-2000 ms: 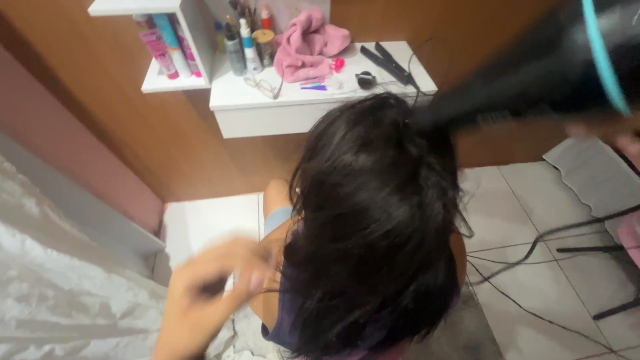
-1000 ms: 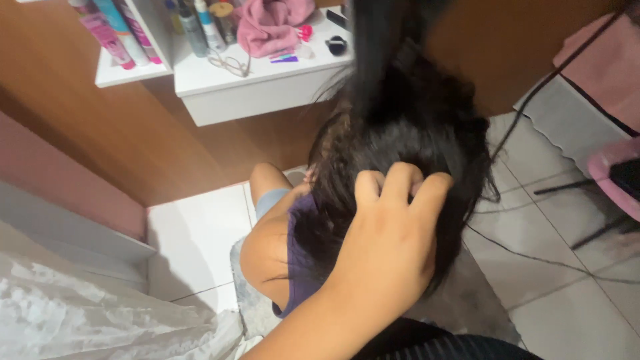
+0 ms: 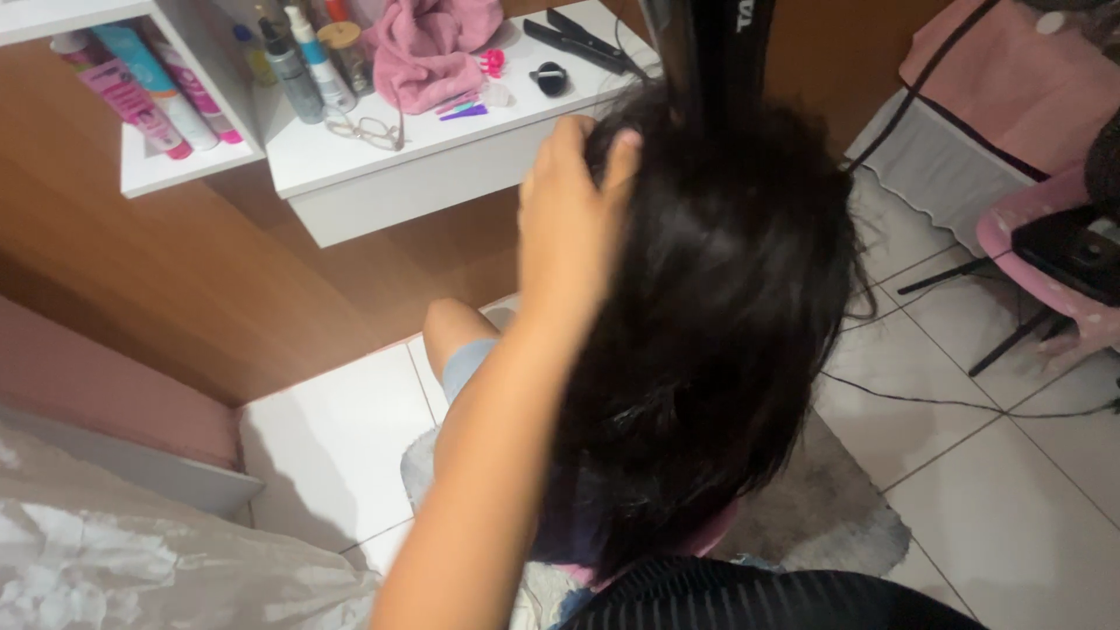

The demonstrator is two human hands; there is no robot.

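Observation:
A seated person with long dark hair (image 3: pixel 717 289) is below me, seen from above and behind. My left hand (image 3: pixel 573 206) rests at the front left side of the head, thumb and fingers apart at the edge of the hair. I cannot tell whether strands lie between the fingers. A black hair dryer (image 3: pixel 719 61) comes down from the top edge, its nozzle against the crown. My right hand is outside the view.
A white shelf table (image 3: pixel 411 166) holds a pink towel (image 3: pixel 429 52), glasses (image 3: pixel 363 129), hair clips, bottles and a black flat iron (image 3: pixel 582 44). A pink-seated chair (image 3: pixel 1006 232) stands at the right. Cables cross the tiled floor; a white curtain (image 3: pixel 105 542) hangs lower left.
My left hand, off the head at first, was on the back of the hair a second ago and is now at its front left side. The dryer has swung from the right to upright above the crown.

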